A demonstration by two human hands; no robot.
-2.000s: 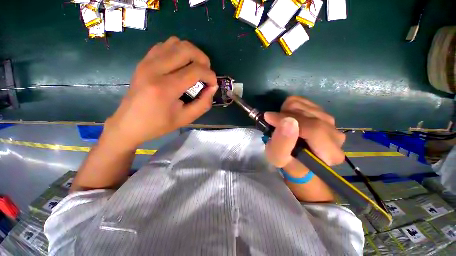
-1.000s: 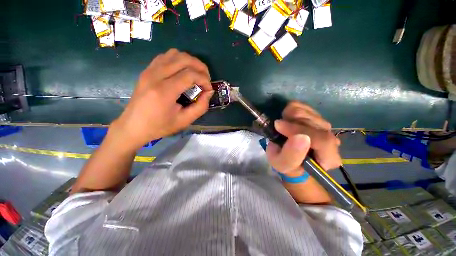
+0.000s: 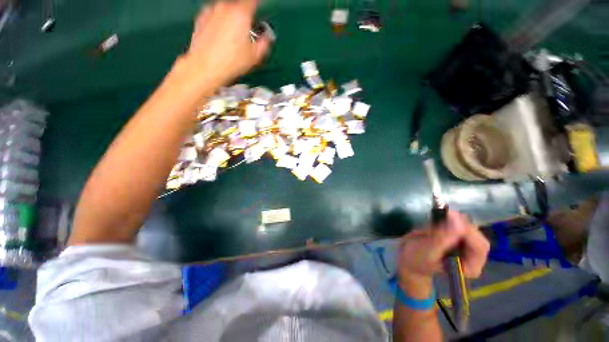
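My left hand [image 3: 230, 37] is stretched out over the far part of the green bench, past the pile. Its fingers are closed on a small dark device [image 3: 262, 31] with a pale part; blur hides the detail. My right hand [image 3: 446, 247] is near the bench's front edge at the right, shut on the soldering iron [image 3: 437, 194]. The iron points up and away, its tip end near the round tan dish [image 3: 477, 147]. A large loose pile of silver-white pouch cells [image 3: 287, 127] with yellow edges lies mid-bench.
A pale card [image 3: 276, 216] lies near the front edge. Clear stacked trays [image 3: 20, 174] stand at far left. A black box [image 3: 477, 70] is behind the dish, with a pale box [image 3: 534, 137] beside it. Other small units [image 3: 368, 21] lie at the back. A thin dark tool [image 3: 417, 120] lies left of the dish.
The view has shifted, showing the whole pile and dish. My left hand has moved far forward with the device. My right hand has moved right with the iron, away from the device.
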